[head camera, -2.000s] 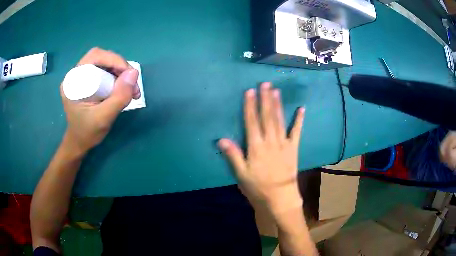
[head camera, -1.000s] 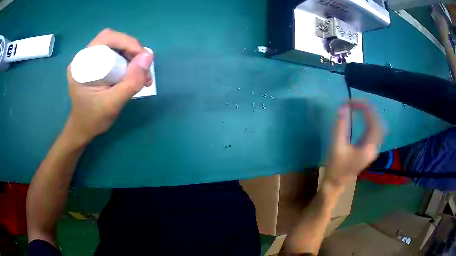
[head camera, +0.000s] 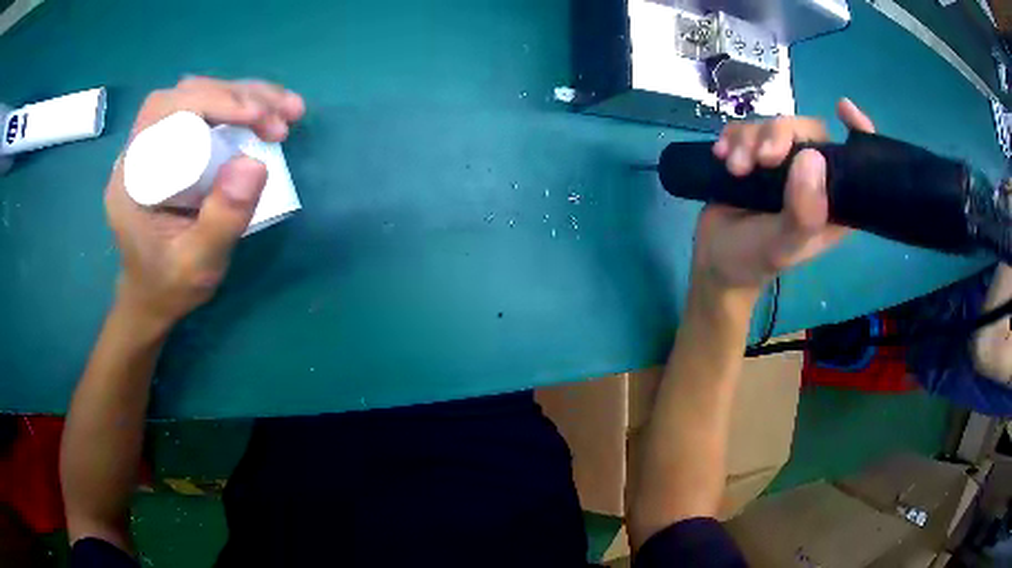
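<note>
My left hand (head camera: 183, 239) is wrapped around a white handheld fan (head camera: 169, 161), its round white handle end facing up toward me. A flat white part of it shows beyond my thumb, over the mat. My right hand (head camera: 766, 205) is closed around the black electric screwdriver (head camera: 899, 189), which lies across my palm with its thin driver bit (head camera: 648, 168) pointing left. Whether a screw sits on the bit is too small to tell. Tiny screws (head camera: 574, 199) lie scattered on the green mat between my hands.
The screw feeder (head camera: 666, 83) stands at the back right, with its silvery pick-up block (head camera: 741, 50) in front. Another white fan (head camera: 61, 120) lies at the far left. Cardboard boxes (head camera: 583, 438) are below the bench edge. Another person's arm (head camera: 994, 333) shows at the right rim.
My right hand, flat on the mat and then lifted toward the screwdriver, has taken hold of it, and its bit has moved left. My left hand still holds the fan, now slightly tilted.
</note>
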